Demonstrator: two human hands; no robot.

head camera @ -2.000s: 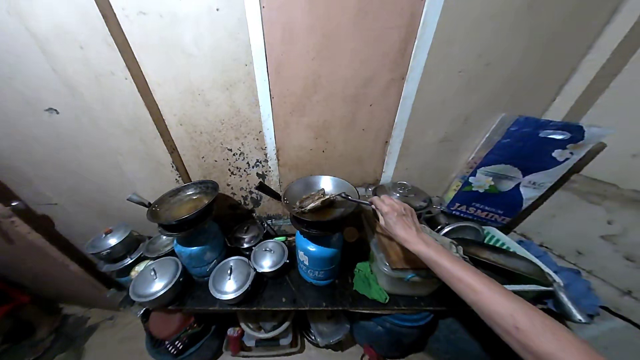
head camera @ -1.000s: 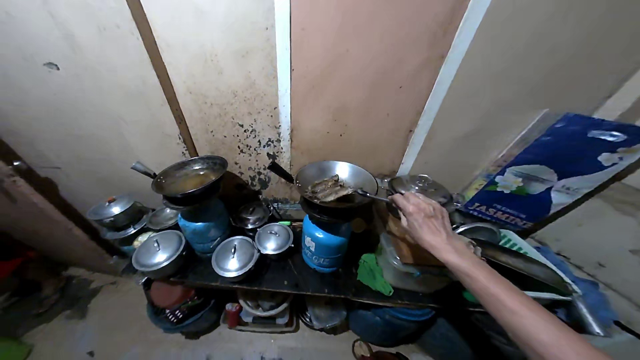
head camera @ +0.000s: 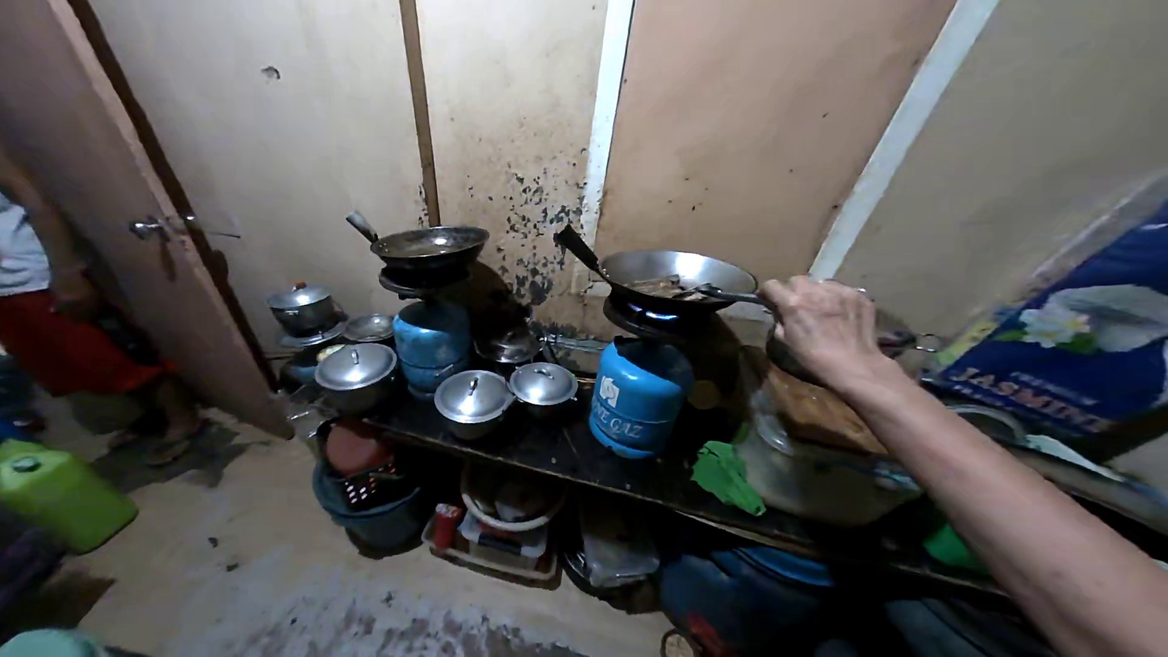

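Note:
My right hand (head camera: 819, 324) grips the handle of a metal cooking utensil (head camera: 730, 294), whose far end rests among browned pieces of food (head camera: 664, 286) in the right wok (head camera: 703, 265). That wok sits on a burner with a blue flame (head camera: 652, 314), on top of a blue gas cylinder (head camera: 641, 397). To the left, a second wok (head camera: 433, 245) holding some liquid stands on another blue cylinder (head camera: 431, 347). My left hand is out of view.
Lidded metal pots (head camera: 473, 406) stand on the dark bench (head camera: 557, 456). Under my forearm, a wooden board (head camera: 812, 406) lies on a plastic container (head camera: 821, 479). Tubs and a basket (head camera: 370, 511) are below. A person (head camera: 55, 274) stands by the door at left, near a green jerrycan (head camera: 59, 497).
The view has swung left, bringing the door, the person and the jerrycan into sight. The food, held up on the utensil two seconds ago, now lies lower in the wok.

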